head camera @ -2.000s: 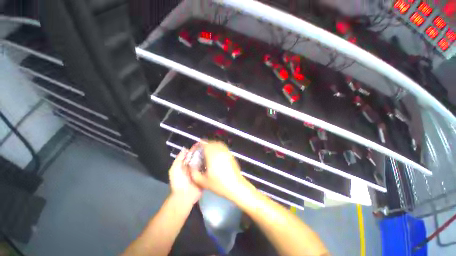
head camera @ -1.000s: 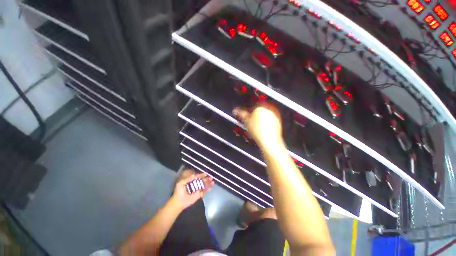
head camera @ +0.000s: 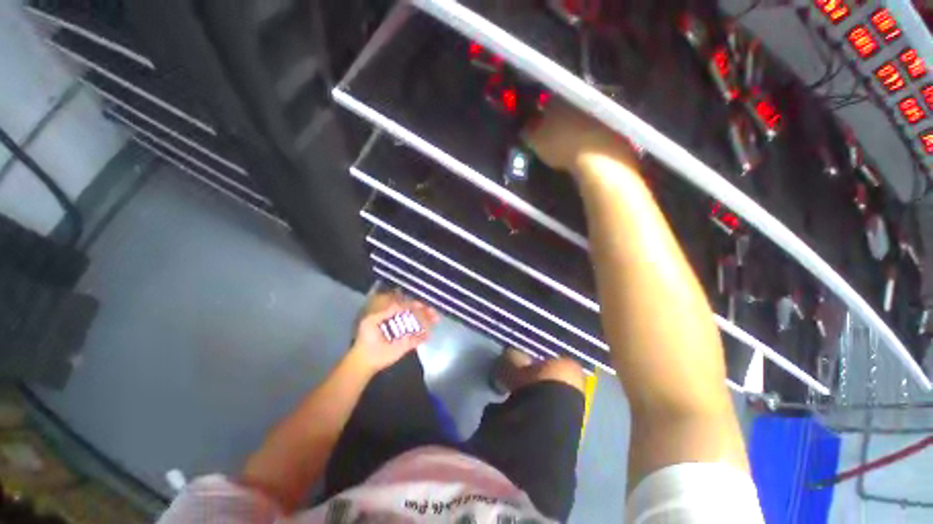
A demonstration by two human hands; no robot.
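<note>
My left hand [head camera: 381, 346] is low in front of my lap, palm up. It holds a group of small dark devices with light stripes [head camera: 401, 324]. My right hand [head camera: 573, 135] reaches into the second shelf tier, partly behind the white edge of the top shelf [head camera: 614, 107]. A small device with a lit whitish screen [head camera: 518, 164] is just left of my right fingers; I cannot tell if they touch it. Small devices with red glowing screens [head camera: 508, 98] lie further in on the same tier.
More red-lit devices [head camera: 765, 115] lie on the black top shelf. Red digit readouts [head camera: 864, 41] are at the upper right. A dark rack post [head camera: 297, 154] stands left. A blue bin [head camera: 793, 466] and a red pole [head camera: 895, 461] are at lower right. My knees are below the shelves.
My hands were together two seconds ago, then parted. Since one second ago, my right hand has gone deeper into the tier, and a lit screen now shows beside it. My left hand still holds the devices.
</note>
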